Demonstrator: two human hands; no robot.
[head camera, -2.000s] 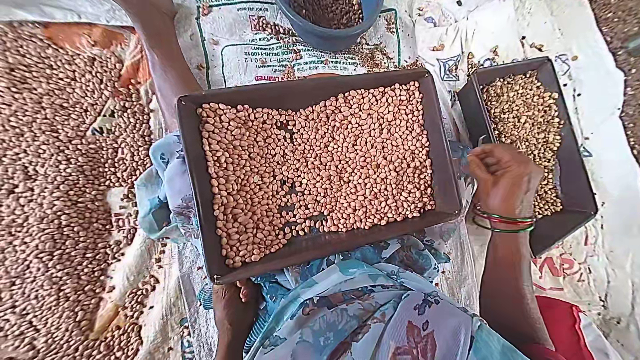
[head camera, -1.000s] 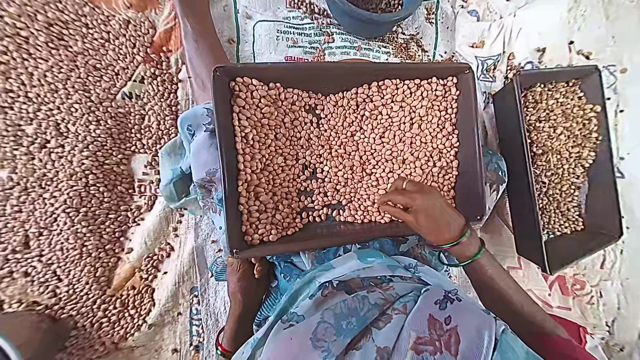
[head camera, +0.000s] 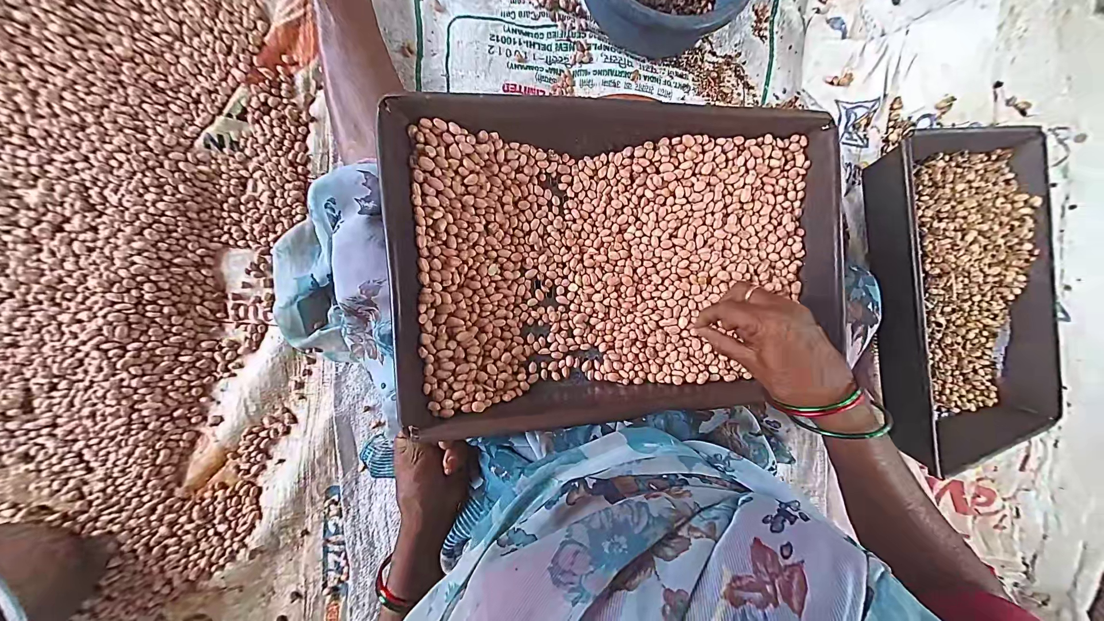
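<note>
A dark rectangular tray (head camera: 604, 398) of pinkish-brown nuts or beans (head camera: 690, 250) lies across my lap. With fingers bent and close together, my right hand (head camera: 763, 341) is over the lower right part of the nuts; whether a nut is between the fingertips cannot be told. My left hand (head camera: 431, 474) is at the tray's lower left corner, its fingers partly hidden under the tray and gripping that edge. To the right stands a second dark tray (head camera: 1031, 345), holding smaller, yellowish-brown shrivelled pieces (head camera: 975, 276).
A large heap of similar nuts (head camera: 112, 259) spreads over the ground at left. Printed woven sacks (head camera: 992, 60) lie beneath everything. A blue bowl (head camera: 655, 30) with dark contents stands beyond the lap tray. Part of a person, blurred, shows at the lower left corner (head camera: 47, 569).
My right hand has moved from beside the right-hand tray, where it was two seconds ago, to over the nuts in the lap tray. My left hand stays at the lower left corner.
</note>
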